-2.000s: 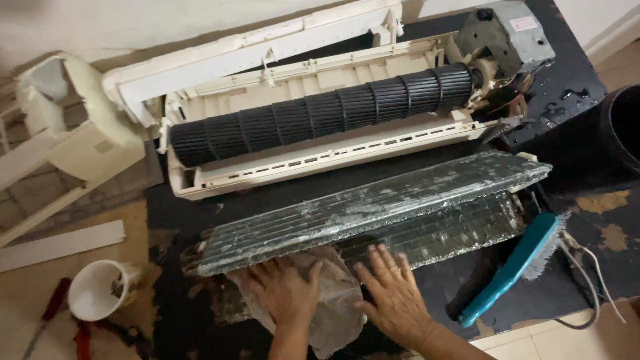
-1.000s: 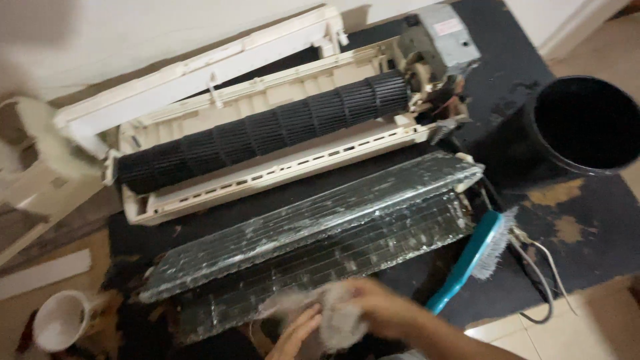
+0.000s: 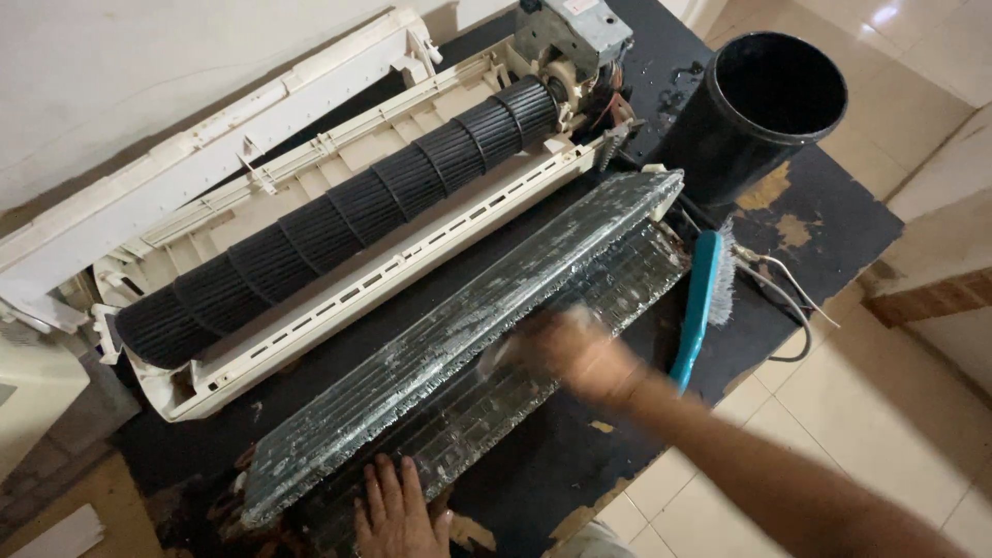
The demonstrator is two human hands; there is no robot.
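A finned metal evaporator coil [image 3: 465, 310] of an air conditioner lies folded on the black table, two panels at an angle. My left hand [image 3: 399, 515] rests with spread fingers on the near edge of its lower panel. Over the middle of that panel is my right hand [image 3: 585, 356], blurred; a pale bit of cloth seems to show at its fingers, though the blur hides its grip. To the right of the coil lies a teal-handled brush [image 3: 700, 302] with pale bristles. Behind the coil sits the cream plastic chassis [image 3: 403, 267] holding a black cylindrical blower fan [image 3: 341, 225].
A black bucket [image 3: 775, 93] stands at the back right of the table [image 3: 845, 209]. Loose cables [image 3: 790, 291] hang near the right edge. A metal-cased unit [image 3: 573, 31] tops the chassis's far end, and a long cream cover [image 3: 209, 147] leans behind it.
My hands, close together over the cloth a second ago, are now apart: the left on the coil's near edge, the right further along the lower panel. The view has shifted.
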